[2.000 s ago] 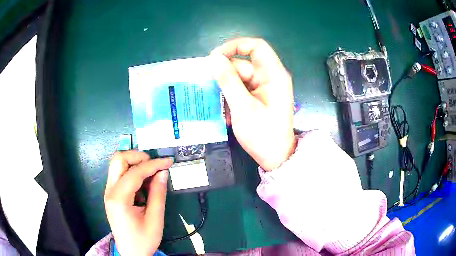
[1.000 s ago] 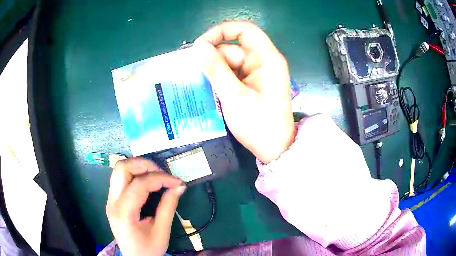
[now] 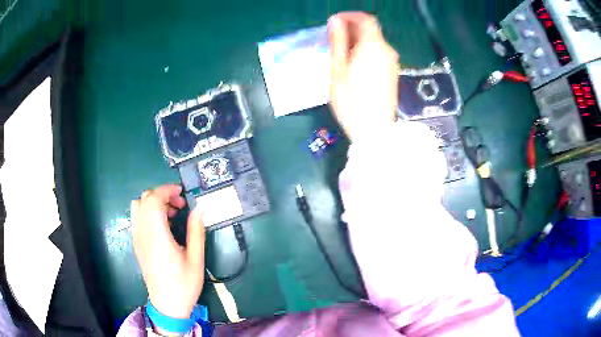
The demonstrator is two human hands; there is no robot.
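An open trail camera [image 3: 203, 123] lies on the green mat left of centre, its camo front half away from me. Its LCD screen [image 3: 221, 206] shows white, and a black power cable [image 3: 240, 238] enters its lower edge. My left hand [image 3: 168, 243] is at the left edge of the control panel, thumb and fingers apart around the corner; whether it grips the panel is unclear. My right hand [image 3: 364, 72], blurred, holds the printed card [image 3: 294, 71] by its right side, beyond and right of this camera.
A second open trail camera [image 3: 428, 92] lies at right, partly behind my right sleeve. Small blue-red memory cards [image 3: 321, 141] and a loose cable plug [image 3: 301, 197] lie between the cameras. Power supplies [image 3: 552, 99] with red digits stand at right. White paper [image 3: 29, 197] lies in the black tray [image 3: 79, 197].
My right hand has moved the card away from above the left camera, uncovering its front half. My left hand has moved to the panel's edge. The loose plug and memory cards now show.
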